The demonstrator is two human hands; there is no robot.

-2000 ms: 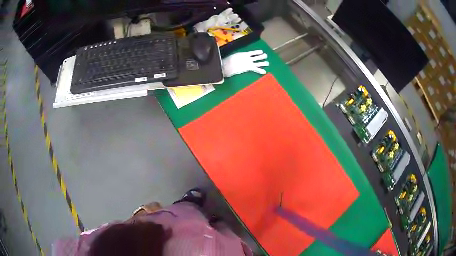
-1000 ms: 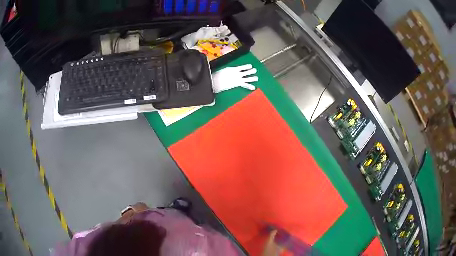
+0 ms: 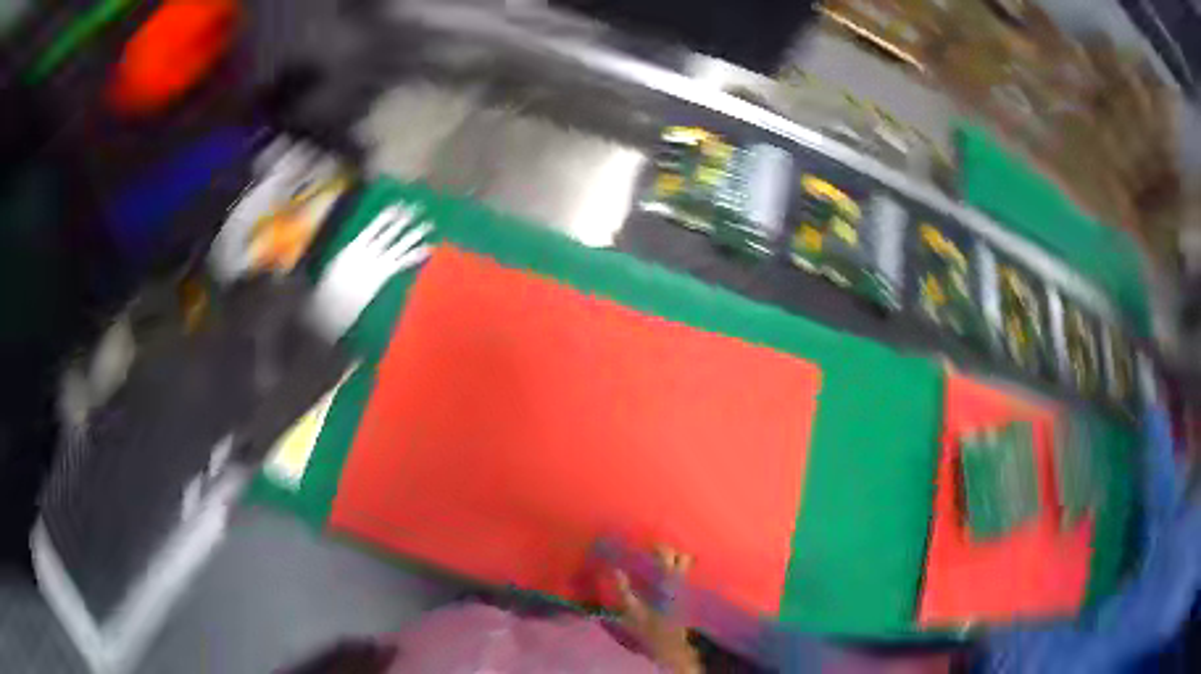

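Note:
The purplish strip, perhaps a bundle of tubes, lies low over the front edge of the red mat and runs right along the bench's near edge. My right hand is bare, blurred and partly cut off by the bottom edge. Its fingers are closed around the strip near its left end. Whether the strip touches the mat cannot be told. My left hand is not in view.
Boards stand in a row on the dark conveyor behind the green bench. A white glove lies at the mat's back left corner. Green boards lie on another red mat at the right. A person's blue sleeve is at the far right.
The view has swung right, bringing in the neighbouring mat and the blue sleeve. The right hand, with the strip, now shows more fully at the mat's front edge. The picture is more blurred.

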